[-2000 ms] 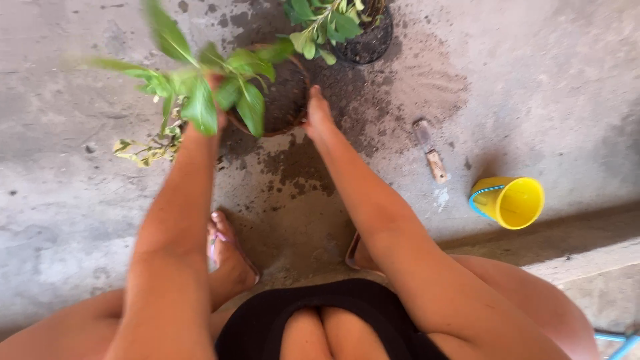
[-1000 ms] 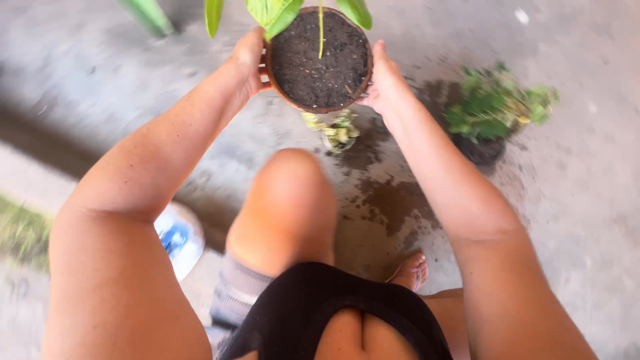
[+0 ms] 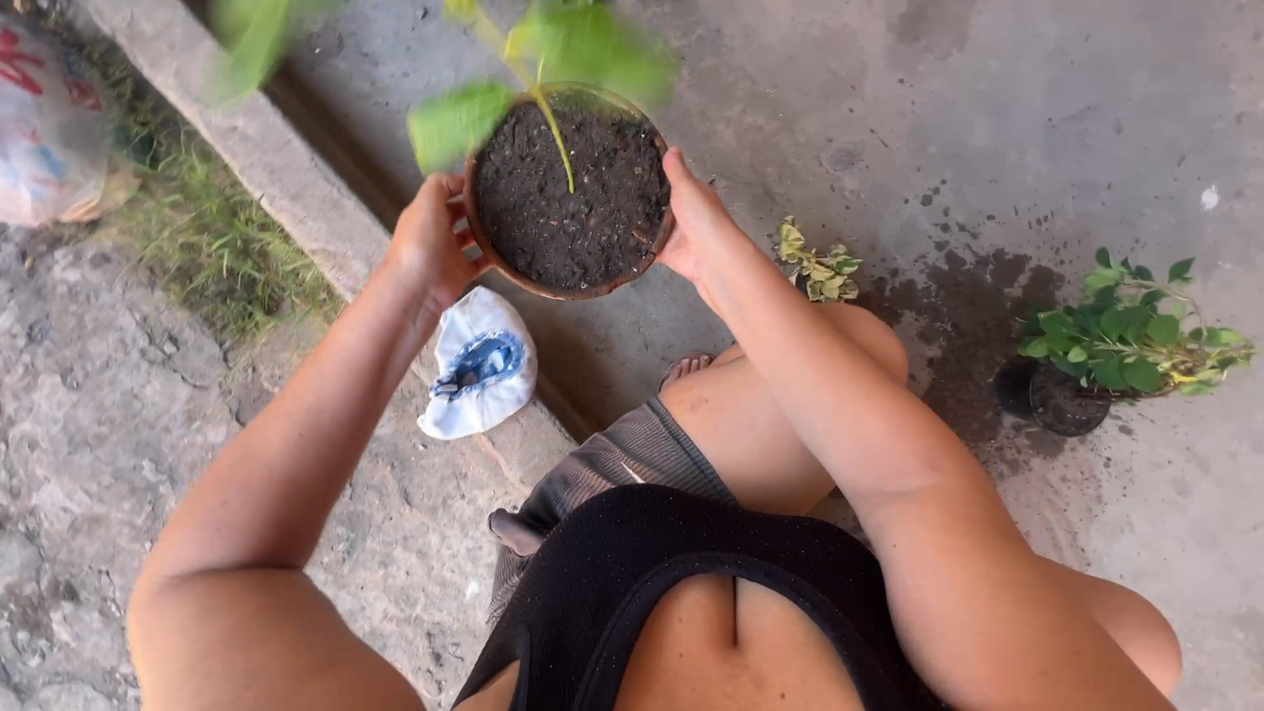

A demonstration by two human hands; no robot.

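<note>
A round brown plant pot (image 3: 571,288) full of dark soil (image 3: 563,222) is held up between both hands. My left hand (image 3: 434,237) grips its left rim, with the fingers around the side. On the right side my right hand (image 3: 696,212) clasps it, the thumb near the rim. From the soil rises a green stem (image 3: 556,138) with large leaves (image 3: 459,123), blurred and partly cut off by the top edge of the view. The palms and most of the pot's outer wall are hidden.
A raised concrete ledge (image 3: 267,148) runs diagonally at left, bearing a white and blue cloth item (image 3: 494,395). Grass (image 3: 232,232) and a plastic bag (image 3: 49,128) lie beyond. On the floor at right are a black pot (image 3: 1066,400) with a leafy plant (image 3: 1136,341) and a small variegated plant (image 3: 818,265).
Both hands have kept hold of the pot and carried it from the floor by the other plants toward the ledge side. The view has turned strongly.
</note>
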